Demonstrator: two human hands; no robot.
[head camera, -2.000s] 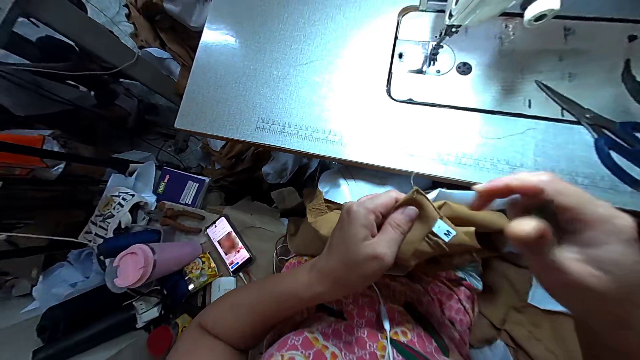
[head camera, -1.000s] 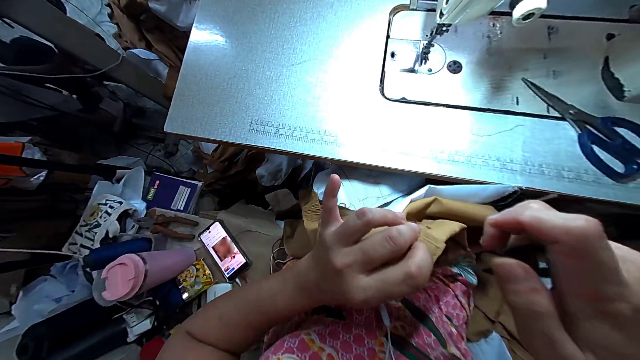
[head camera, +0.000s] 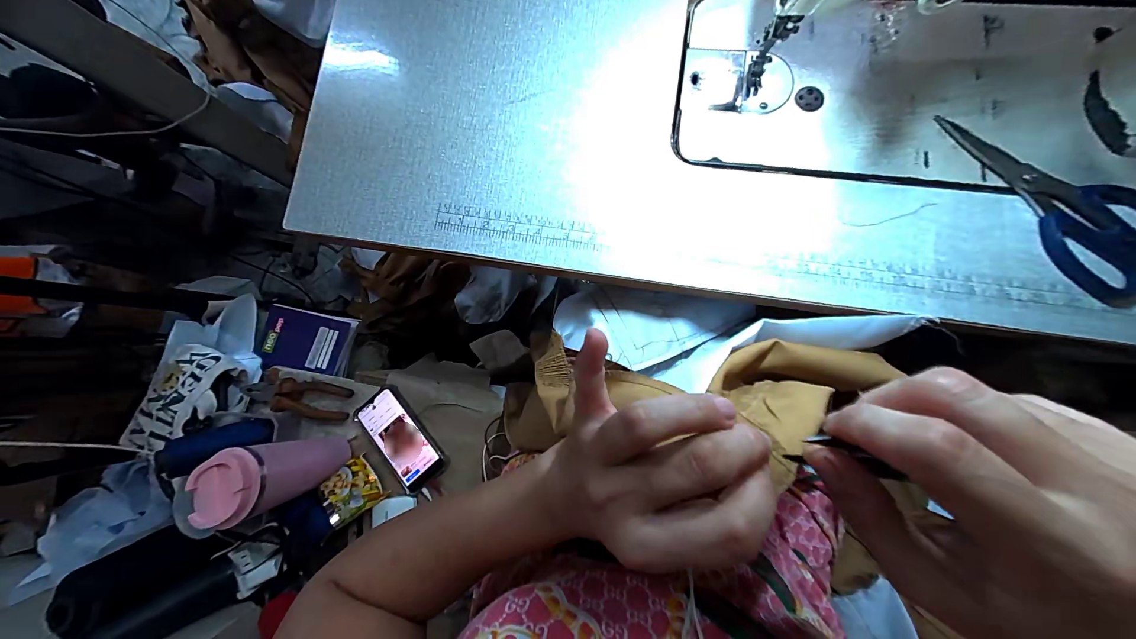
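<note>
Tan fabric (head camera: 785, 413), part of a garment, lies bunched over my lap below the table edge. My left hand (head camera: 674, 470) grips it with curled fingers, the thumb or one finger pointing up. At the right, my right hand (head camera: 958, 479) pinches a small dark tool with a pointed metal tip (head camera: 816, 438), close to the fabric's edge; its kind is mostly hidden by the fingers. White fabric (head camera: 799, 333) lies behind the tan cloth. Pink patterned cloth (head camera: 603, 603) covers my lap.
A sewing machine's needle and presser foot (head camera: 759, 67) stand over the table (head camera: 497, 133). Blue-handled scissors (head camera: 1056, 200) lie at its right. Lower left are a lit phone (head camera: 401, 439), a pink tumbler (head camera: 266, 479), pliers (head camera: 306, 398), a purple box (head camera: 306, 340) and plastic bags.
The small white size tag seen on the tan fabric two seconds ago is no longer visible. My left hand has curled over the cloth, and my right hand's fingers have closed together near its edge.
</note>
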